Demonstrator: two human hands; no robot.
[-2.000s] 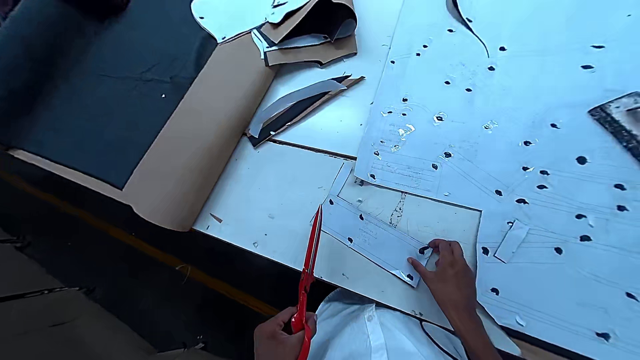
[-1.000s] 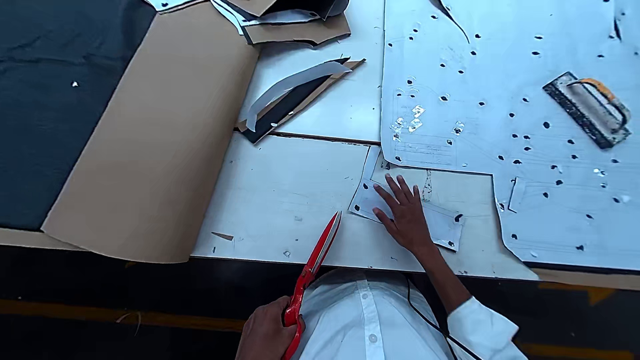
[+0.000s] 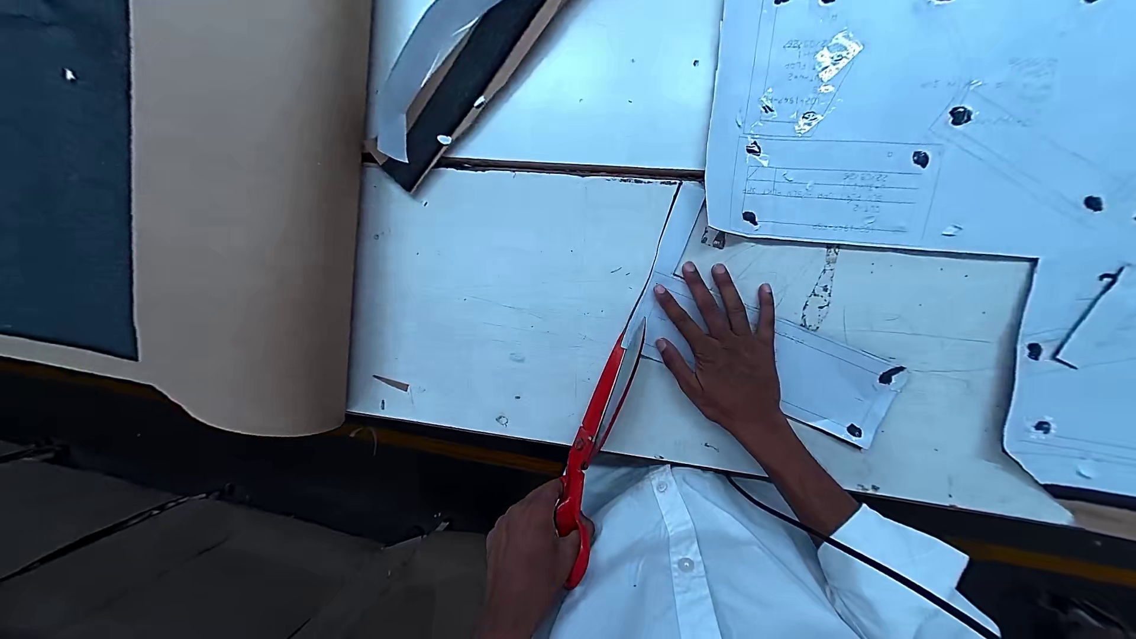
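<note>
Red-handled scissors (image 3: 581, 448) are gripped in my left hand (image 3: 530, 550), which is low and left of my shirt front. Their blades point up and stand slightly apart, with the tips at the left edge of a white marked pattern piece (image 3: 834, 386). My right hand (image 3: 732, 355) lies flat on this piece with its fingers spread, hiding part of it. A narrow white strip (image 3: 676, 235) runs upward from near my fingertips. Black marks sit at the piece's right end.
Brown paper (image 3: 248, 222) beside dark material (image 3: 62, 177) covers the left. Curved grey, black and brown offcuts (image 3: 479, 89) lie at the upper left of the white table (image 3: 497, 284). A large marked white sheet (image 3: 994, 195) spreads across the right.
My left hand has brought the scissors to the pattern piece's left edge. My right hand, at the piece's right end two seconds ago, now lies flat toward its left part. The view is closer.
</note>
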